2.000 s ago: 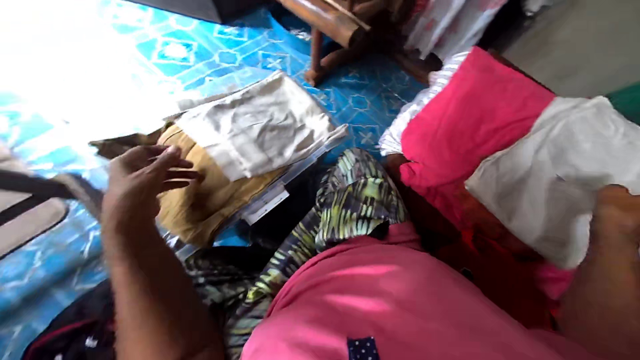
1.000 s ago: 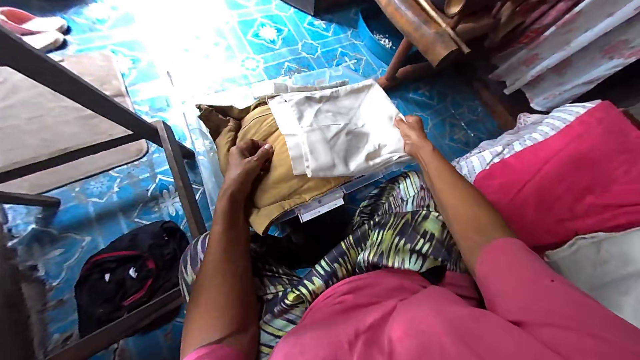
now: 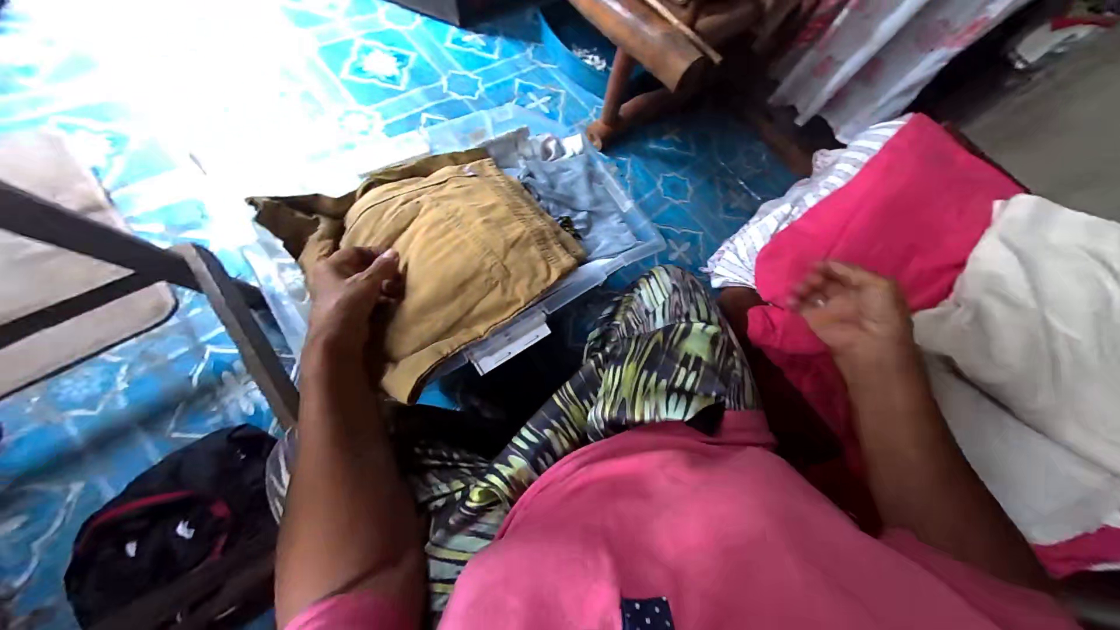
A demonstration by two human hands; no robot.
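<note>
A folded tan garment (image 3: 464, 258) lies over a clear plastic storage box (image 3: 643, 241). My left hand (image 3: 354, 284) touches its left side with bent fingers; whether the cloth is pinched between them cannot be told. Darker brown cloth (image 3: 297, 219) bunches at the garment's far left corner. Light blue-grey cloth (image 3: 582, 197) shows inside the box, right of the tan garment. My right hand (image 3: 853, 306) is raised, fingers apart and holding nothing, in front of a pink cloth (image 3: 884, 210). A folded white cloth (image 3: 1041, 315) lies on the right, against the pink one.
A wooden furniture leg (image 3: 617, 87) stands beyond the box. On the left are a dark metal frame (image 3: 210, 306), a beige mat (image 3: 70, 210) and a black bag with red trim (image 3: 166, 534). Striped cloth (image 3: 814, 206) lies beside the pink cloth. Blue patterned covering (image 3: 394, 70) spreads over the floor.
A second ago my right hand held the edge of the white cloth atop the tan garment. That cloth is off the tan garment, and my right hand is empty, over to the right.
</note>
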